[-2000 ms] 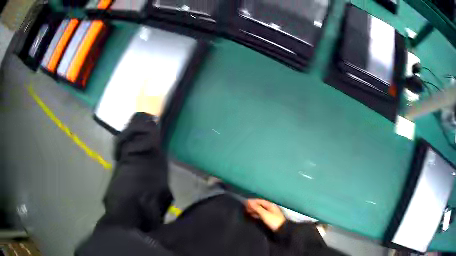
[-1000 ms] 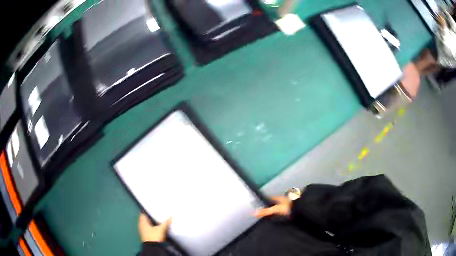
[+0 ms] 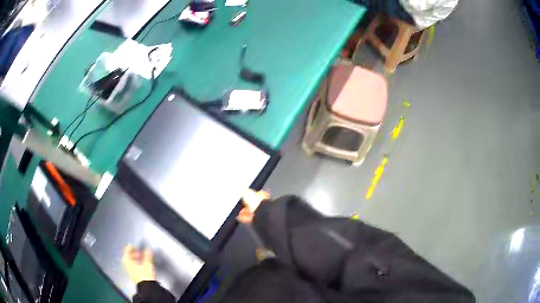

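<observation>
A closed silver-grey laptop lies at the lower left on the green bench. My left hand is over its lid, fingers somewhat apart and blurred; whether it touches the lid is unclear. A second closed silver laptop lies beside it on a black mat, with a small logo near its far corner. My right hand is at this laptop's near right edge, fingers bent; its grip there is unclear.
Stools stand on the grey floor past the bench's right edge. A power adapter with a white label, cables and crumpled clear plastic lie beyond the laptops. More laptops lie at the left.
The view has swung right, towards the adapter and stool. My hands have left the two sides of one laptop; the left is now over a lid, the right at the neighbouring laptop's edge.
</observation>
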